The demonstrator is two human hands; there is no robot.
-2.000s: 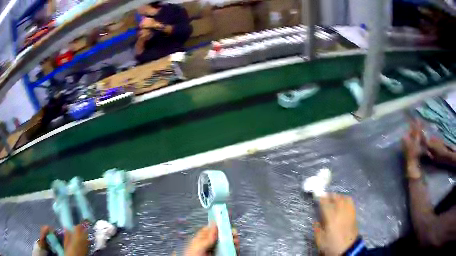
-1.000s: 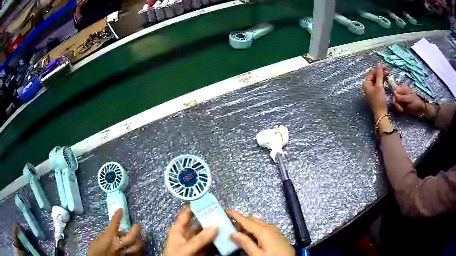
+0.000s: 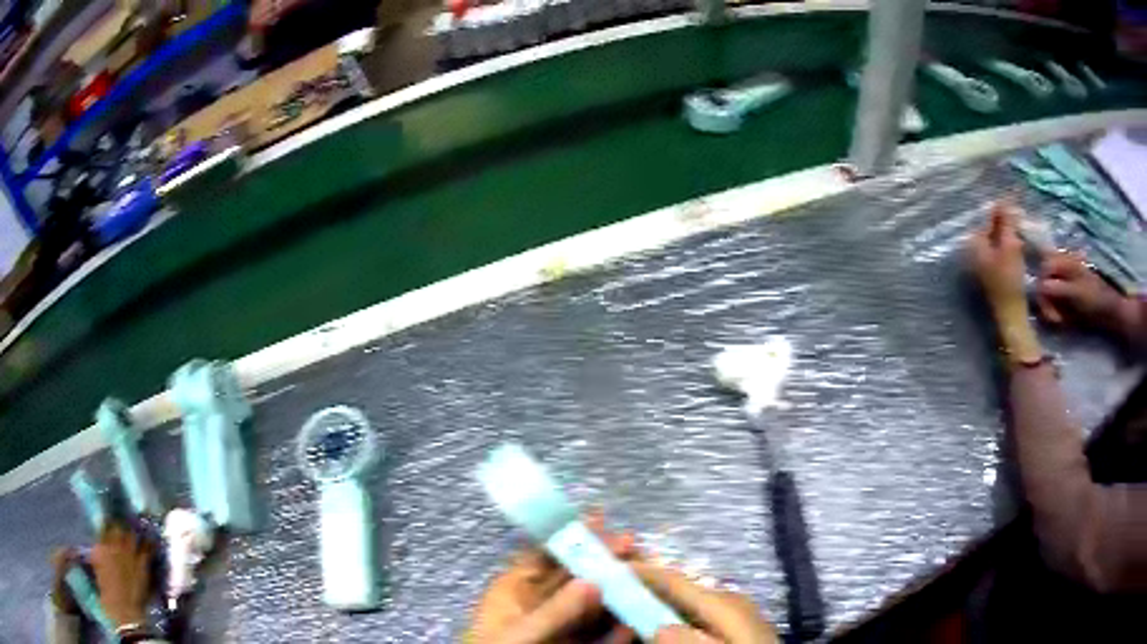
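A mint handheld fan is tilted in both hands at the lower middle, seen edge-on and blurred, its head pointing up and left. My left hand grips its handle from the left. My right hand holds its lower end from the right, cut off by the bottom edge. A padded hammer with a white wrapped head and black grip lies on the bench to the right of my hands, touched by neither. Another mint fan lies to the left, grille up.
Bubble-wrap bench covering borders the green conveyor belt, which carries fans. A grey post stands at the belt edge. Neighbours' hands work at far left and right. Several fans and another white-headed hammer lie left; a cover pile lies right.
The held fan has turned from grille-facing to edge-on. The hammer, in my right hand two seconds ago, lies on the bench. The neighbour's hand at left has left the nearby fan. The view has shifted.
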